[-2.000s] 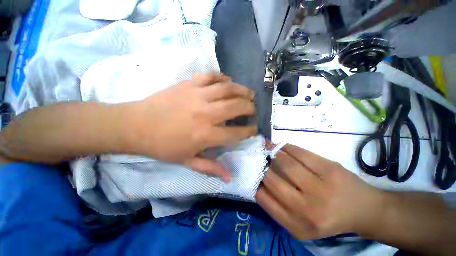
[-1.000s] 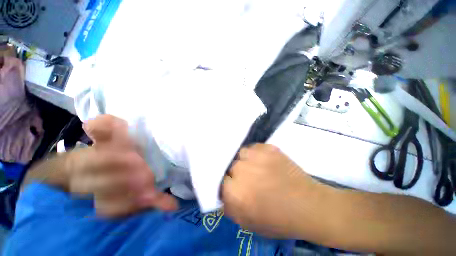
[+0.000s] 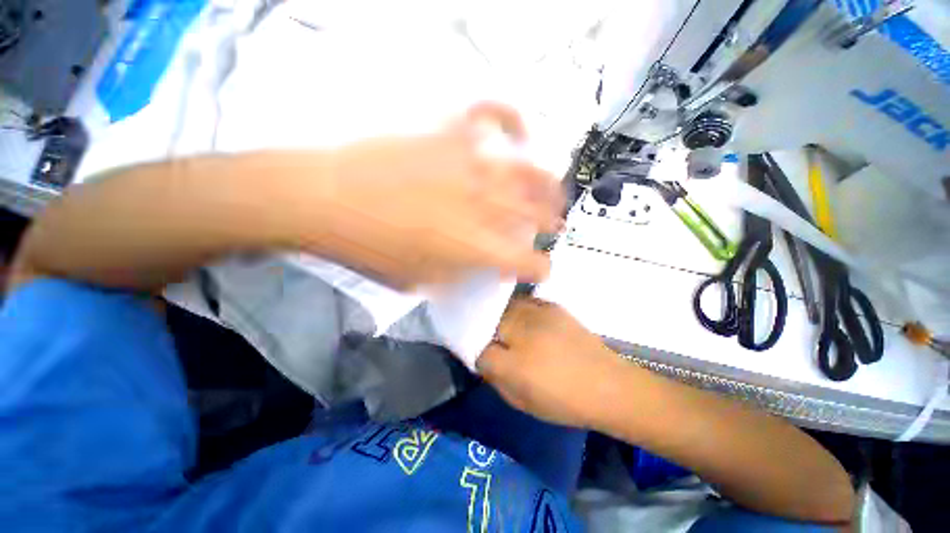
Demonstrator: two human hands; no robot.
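The white garment body (image 3: 344, 83) lies bunched left of the needle and hangs over its front edge toward the lap, overexposed in places. A grey piece of fabric (image 3: 302, 333) hangs below my left forearm. My left hand (image 3: 474, 213) is blurred and lies over the garment just left of the presser foot (image 3: 589, 156); its fingers are spread, and its grip cannot be made out. My right hand (image 3: 547, 359) pinches the garment's near edge below the needle. Only a little dark fabric shows between the hands and the foot.
The white sewing machine head (image 3: 833, 115) stands at upper right. Green snips (image 3: 703, 224) lie beside the needle plate (image 3: 615, 208). Black scissors (image 3: 745, 292), a second pair (image 3: 844, 323), a white strip (image 3: 797, 224) and a yellow tool (image 3: 821, 193) lie at right. The table's scale edge (image 3: 729, 390) runs below.
My left hand has moved from the garment's lower left up to beside the presser foot. The dark grey panel is now mostly covered. The view has shifted, showing more of the machine head.
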